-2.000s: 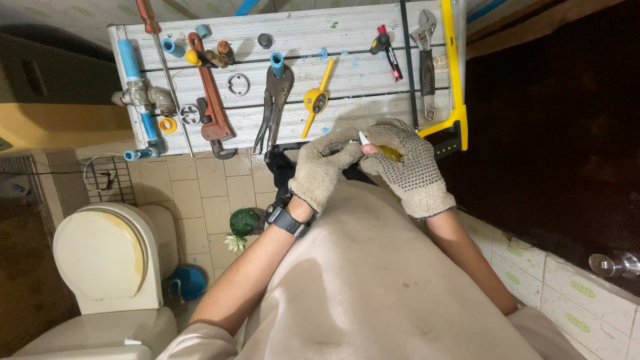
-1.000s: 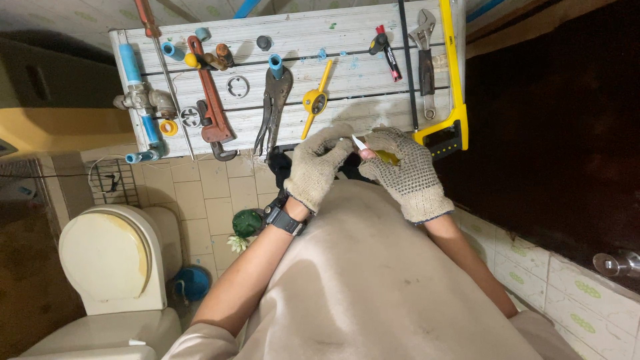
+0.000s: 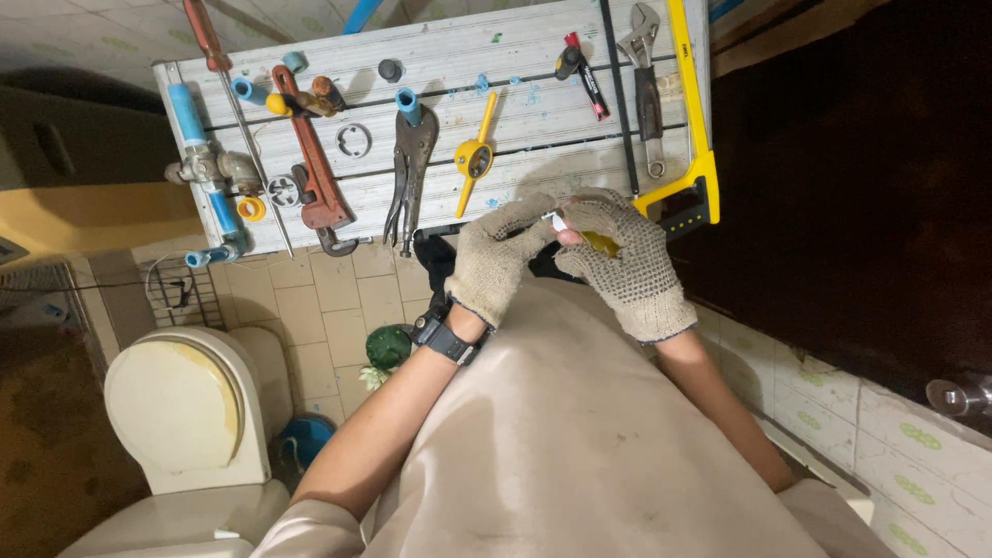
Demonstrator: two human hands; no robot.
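Note:
My left hand [image 3: 500,252], in a beige knit glove, has its fingertips at a small white-tipped piece [image 3: 559,223]. My right hand [image 3: 626,256], in a dotted knit glove, grips a small yellow-green object [image 3: 601,243] whose kind I cannot tell; the white piece sits at its bare-looking fingertips. Both hands meet just off the near edge of a slatted table [image 3: 535,167]. Beyond them lie a yellow die-stock-like tool [image 3: 474,158], locking pliers [image 3: 413,174] and a red-capped marker [image 3: 594,89]. To their right is a yellow hacksaw [image 3: 704,155].
An adjustable wrench [image 3: 648,101], a red pipe wrench [image 3: 314,167], a long screwdriver [image 3: 240,116], blue pipe pieces with a metal valve [image 3: 203,164] and a yellow ring [image 3: 251,208] lie on the table. A toilet [image 3: 174,403] stands left, beside a blue bucket [image 3: 308,440]. A doorknob [image 3: 957,397] is at the right.
My hands stay together near the table edge, with small shifts of the fingers. The white piece is tilted differently than before.

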